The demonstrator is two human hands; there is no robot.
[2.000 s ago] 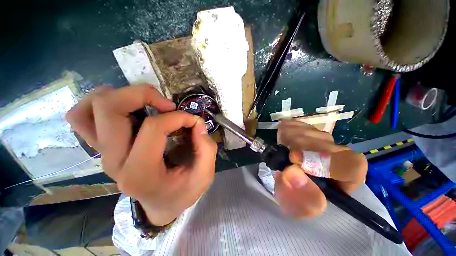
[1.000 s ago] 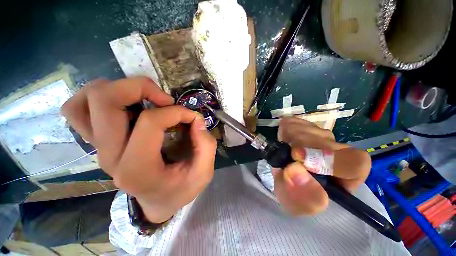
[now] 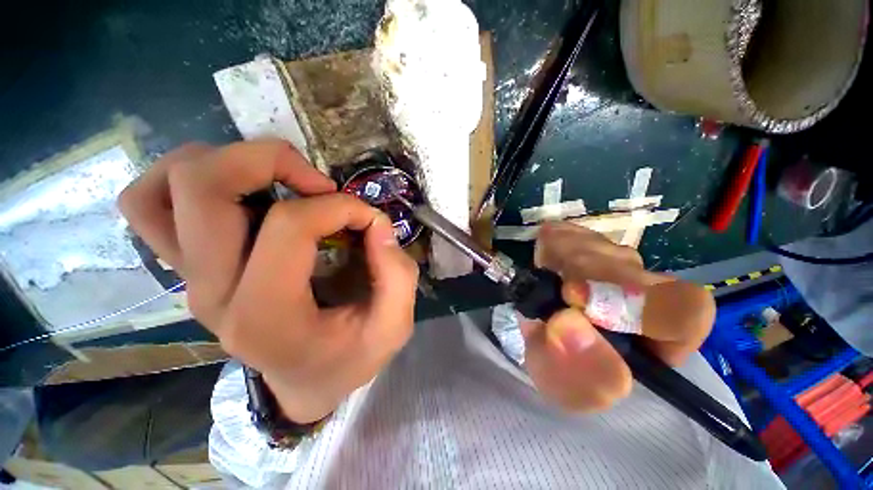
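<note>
The round PCB assembly (image 3: 375, 187), dark with a white square mark and purplish-red face, sits in the brown holding fixture (image 3: 337, 105) between two whitish strips. My left hand (image 3: 287, 278) is at its left and lower edge, fingertips pinched; a thin solder wire (image 3: 96, 316) runs leftward from this hand. What the fingertips pinch is too small to tell clearly. My right hand (image 3: 613, 321), with tape on one finger, holds the black soldering iron (image 3: 684, 394) like a pen. The iron's silver tip reaches the disc's right side. Part of the disc is hidden by my left fingers.
Dark tweezers (image 3: 546, 105) lie right of the fixture. A cream pot (image 3: 670, 57) stands at upper right, with red (image 3: 737, 187) and blue (image 3: 756, 196) pens below it. A taped wooden piece (image 3: 613, 222) lies above my right hand. A work board (image 3: 72, 220) lies at left.
The view has shifted slightly. Both hands and the iron keep nearly the same pose at the disc, with the iron's handle slightly farther right than two seconds ago.
</note>
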